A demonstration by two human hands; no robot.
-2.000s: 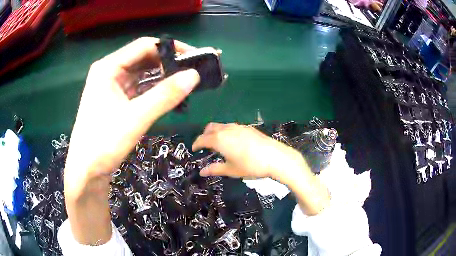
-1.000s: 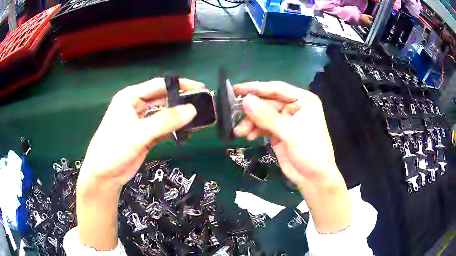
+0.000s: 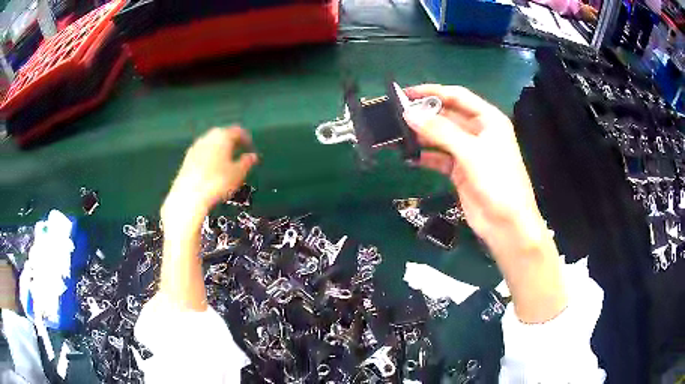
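Observation:
My right hand [image 3: 477, 142] holds up a watch body [image 3: 381, 121] with a black screen, above the green bench. A black binder clip with silver handles [image 3: 336, 131] grips its left edge. Another clip [image 3: 423, 110] grips its right edge, and my right fingers pinch that clip. My left hand [image 3: 214, 169] is away to the left, slightly blurred, its fingers partly curled; I see nothing in it, though its palm side is hidden. Below, a heap of loose black and silver clips [image 3: 289, 285] covers the front of the bench.
A loose dark watch part [image 3: 438, 232] and white wipes [image 3: 438, 283] lie near my right forearm. Black trays with rows of clipped watches [image 3: 582, 172] stand at right. Red trays [image 3: 233, 37] are at far left. A blue container with white wipes [image 3: 54, 274] is at the left edge.
The second clip is now on the watch's right edge. My left hand has let go of the watch and moved left and down. My right hand now holds the watch alone, slightly higher.

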